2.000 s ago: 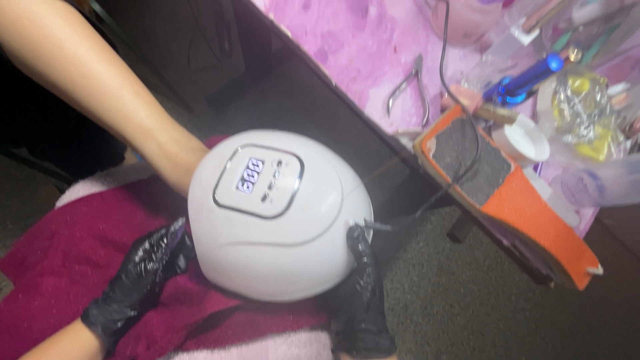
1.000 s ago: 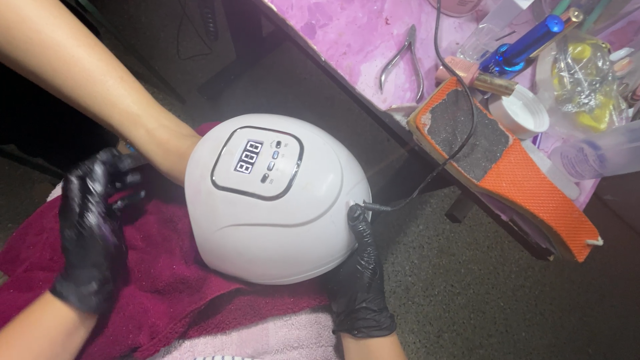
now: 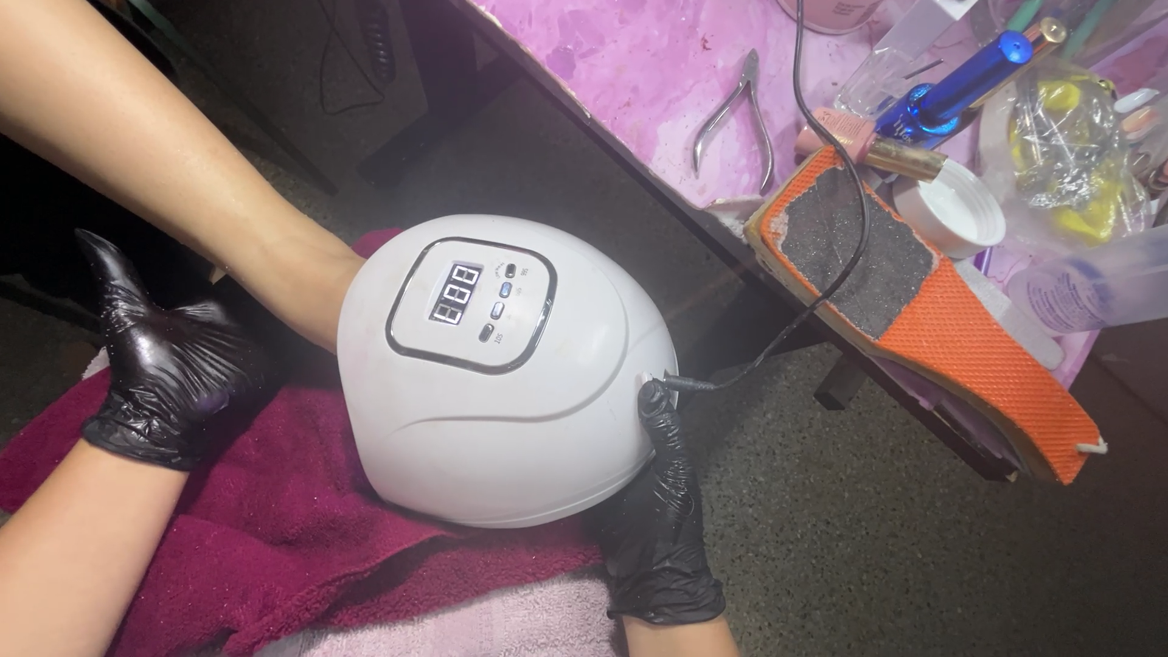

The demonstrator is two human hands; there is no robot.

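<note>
A white nail-curing lamp point(image 3: 511, 392) with a lit display rests over a dark pink towel point(image 3: 274, 520). Another person's bare leg or arm point(image 3: 210, 173) reaches in from the upper left, its end hidden inside the lamp. My right hand point(image 3: 662, 511), in a black glove, grips the lamp's lower right side, thumb beside the plug of the black cable point(image 3: 803, 315). My left hand point(image 3: 173, 365), also in a black glove, is left of the lamp near the other person's limb, thumb apart; its fingers are partly in shadow, and I see nothing held in it.
On the pink table point(image 3: 620, 82) at the upper right lie metal cuticle nippers point(image 3: 750, 109), a blue bottle point(image 3: 967, 87), a pink bottle point(image 3: 839, 132) and a white lid point(image 3: 954, 205). An orange foot file point(image 3: 985, 365) overhangs the table's edge. The cable crosses it.
My left hand has moved up and left from beside the lamp's lower left, and its thumb has spread. My right hand stays on the lamp.
</note>
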